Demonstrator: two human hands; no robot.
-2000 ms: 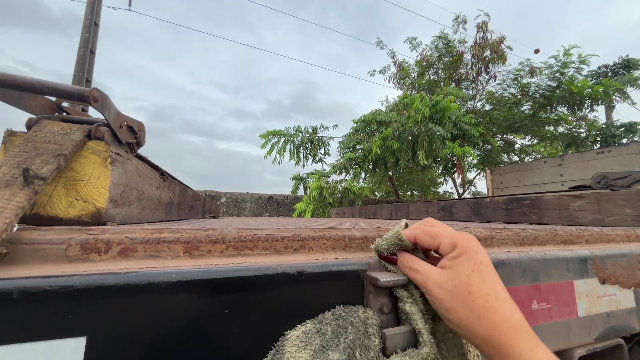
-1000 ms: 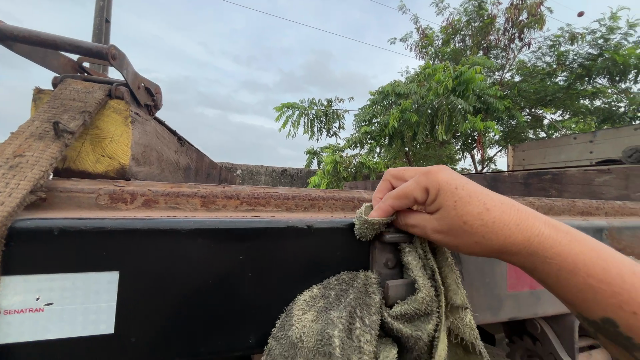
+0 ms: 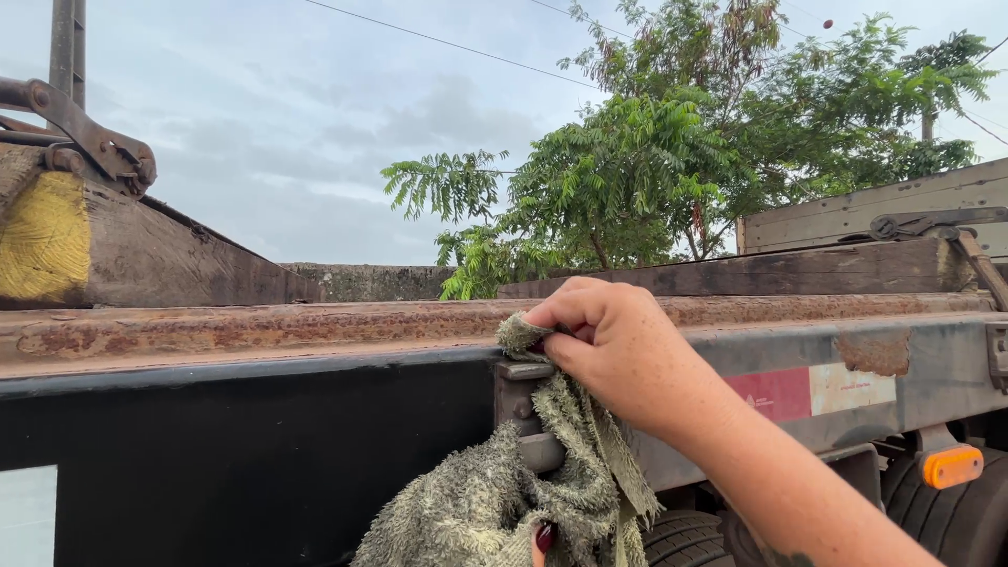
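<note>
My right hand (image 3: pixel 622 346) pinches a corner of a dirty, grey-green terry cloth (image 3: pixel 465 504) against the top edge of a truck bed's side rail, just above a metal bracket (image 3: pixel 524 394). The rest of the cloth hangs over and beside the bracket. Of my left hand (image 3: pixel 542 543) only a fingertip with a dark red nail shows at the bottom, against the hanging cloth; its grip is mostly hidden. Left of the bracket the side rail (image 3: pixel 260 449) is glossy black; right of it the rail is dull grey.
A rusty steel edge (image 3: pixel 236 331) runs along the bed. Wooden beams (image 3: pixel 181 244) with metal ratchet tensioners (image 3: pixel 118 150) lie above it. Lower right are a red-and-white reflective strip (image 3: pixel 811 391), an orange marker lamp (image 3: pixel 951 466) and tyres (image 3: pixel 685 539). A tree and cables stand behind.
My right hand keeps its pinch on the cloth at the rail's top edge. A fingertip of my left hand has come into view at the bottom. The view has shifted.
</note>
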